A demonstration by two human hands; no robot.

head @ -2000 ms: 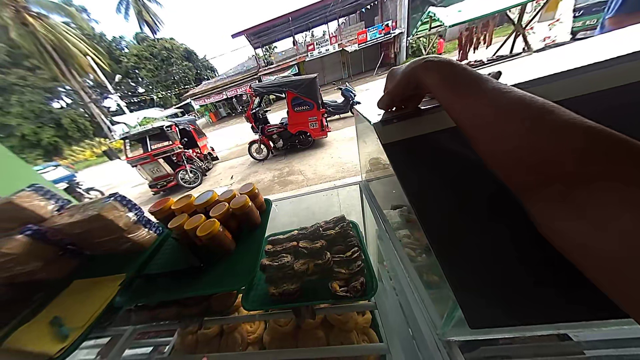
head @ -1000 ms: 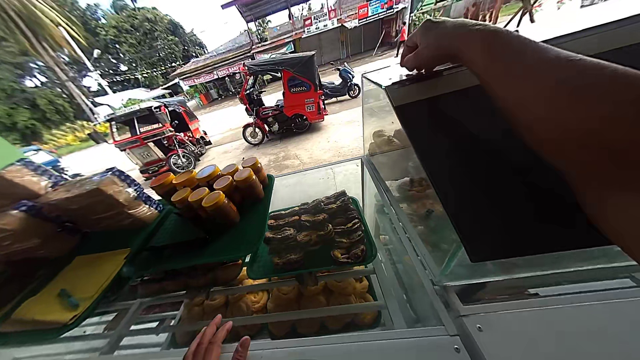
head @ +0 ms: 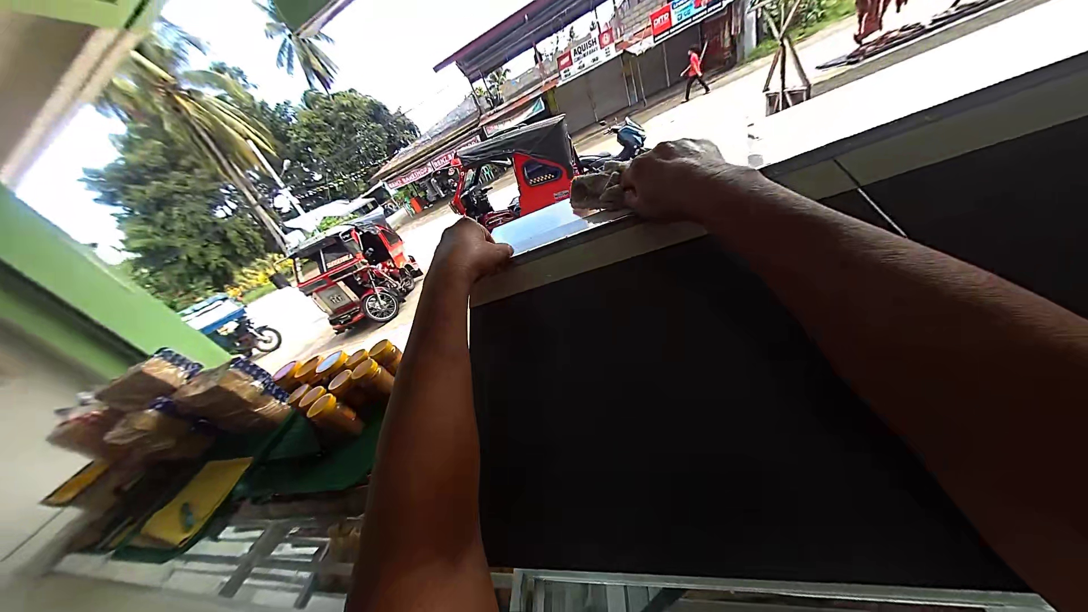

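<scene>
With its fingers over the near left corner, my left hand (head: 473, 248) grips the top of the display case (head: 544, 265). My right hand (head: 676, 180) presses a crumpled light-brown cloth (head: 597, 189) on the same top, a little farther right. The glossy top shows between the two hands. Below them hangs the case's dark back panel (head: 646, 408), partly covered by my right forearm. My left fingertips curl over the edge and are partly hidden.
Lower left are orange-lidded jars (head: 331, 408) on a green tray (head: 340, 467), wrapped bread packs (head: 229, 395) and a yellow sheet (head: 195, 501). Outside stand red tricycles (head: 544, 174), and a person in red (head: 694, 72) walks on the road.
My left hand has risen from low over the pastry case to the corner of the taller case top. The view has shifted right, and the cloth under my right hand now shows.
</scene>
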